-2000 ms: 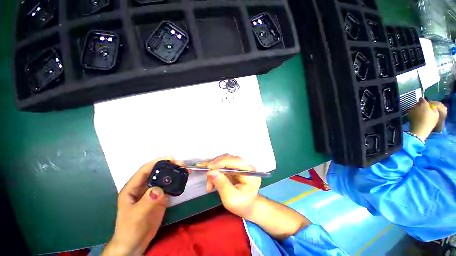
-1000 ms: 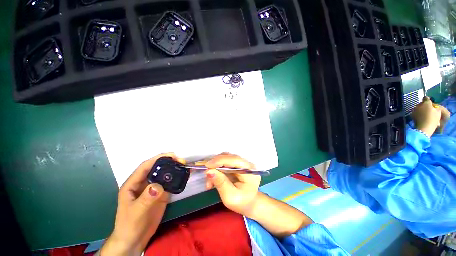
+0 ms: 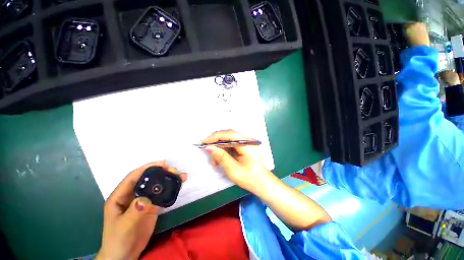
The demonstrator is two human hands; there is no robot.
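My left hand (image 3: 129,210) holds a black camera housing (image 3: 165,189) near the front edge of the white paper, its open side up with two bright dots near its left edge. My right hand (image 3: 238,160) holds thin tweezers (image 3: 231,143) like a pen, above the paper to the right of the housing. The tips point left and do not touch the housing. Whether the tips hold anything is too small to tell. A small pile of thin black rings (image 3: 228,81) lies at the far edge of the paper (image 3: 137,127), with tiny loose pieces below it.
A foam tray (image 3: 168,68) with housings in its pockets stands behind the paper, one pocket empty. Stacked foam trays (image 3: 333,101) stand to the right on the green bench (image 3: 40,167). Beyond them, a person's blue sleeve (image 3: 419,127) reaches over the bench.
My right hand and the tweezers have moved up, away from the housing. My left hand with the housing has shifted slightly down and left. The neighbour's arm now reaches farther forward.
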